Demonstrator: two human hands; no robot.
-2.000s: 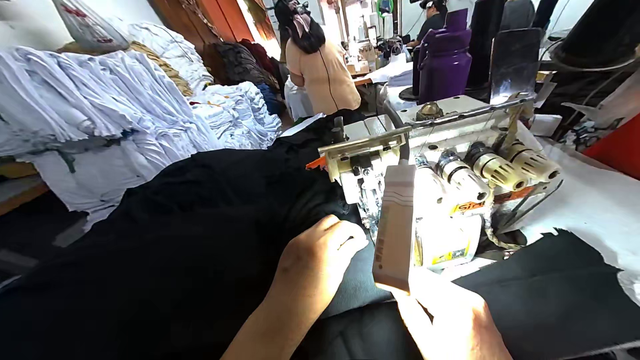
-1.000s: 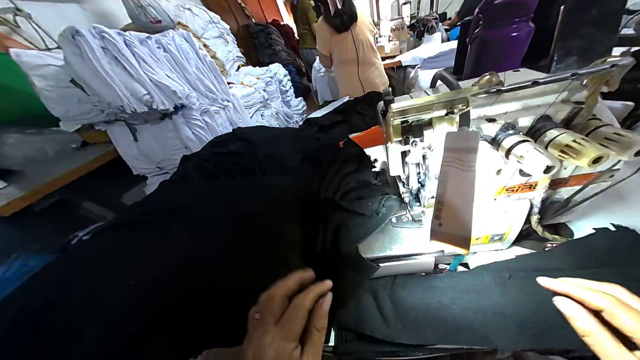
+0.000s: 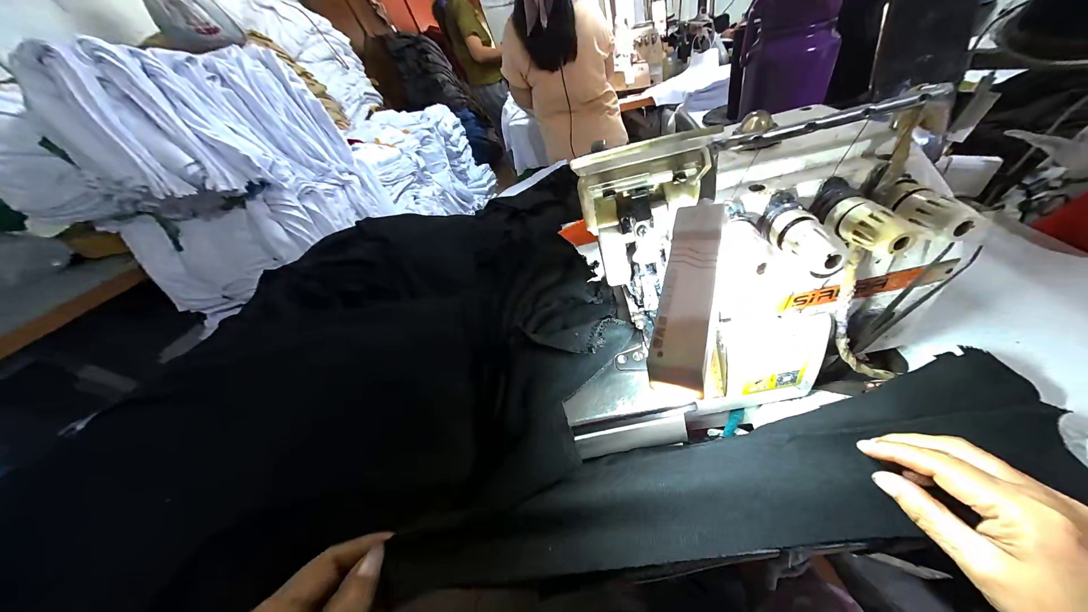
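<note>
Black fabric (image 3: 365,357) spreads over the left and middle of the view, its frayed edge beside the needle area of an overlock sewing machine (image 3: 765,238). A strip of dark fabric (image 3: 731,493) runs in front of the machine to the right. At the bottom, my left hand (image 3: 336,578) pinches the near edge of the black cloth between thumb and finger. My right hand (image 3: 977,501) is at the strip's right part, fingers apart; whether its fingertips touch the cloth I cannot tell. A long light box-shaped piece (image 3: 687,297) stands upright at the machine's front, lit brightly.
Stacked white garments (image 3: 161,127) fill the left side on a table with a wooden edge (image 3: 76,310). A purple container (image 3: 789,55) stands behind the machine. Two people are farther back, one in a peach top (image 3: 565,93). White material (image 3: 994,289) lies at right.
Two seconds ago both hands were close together at the machine front. They have moved apart, the left toward the bottom edge and the right to the right side. A second person shows at the back.
</note>
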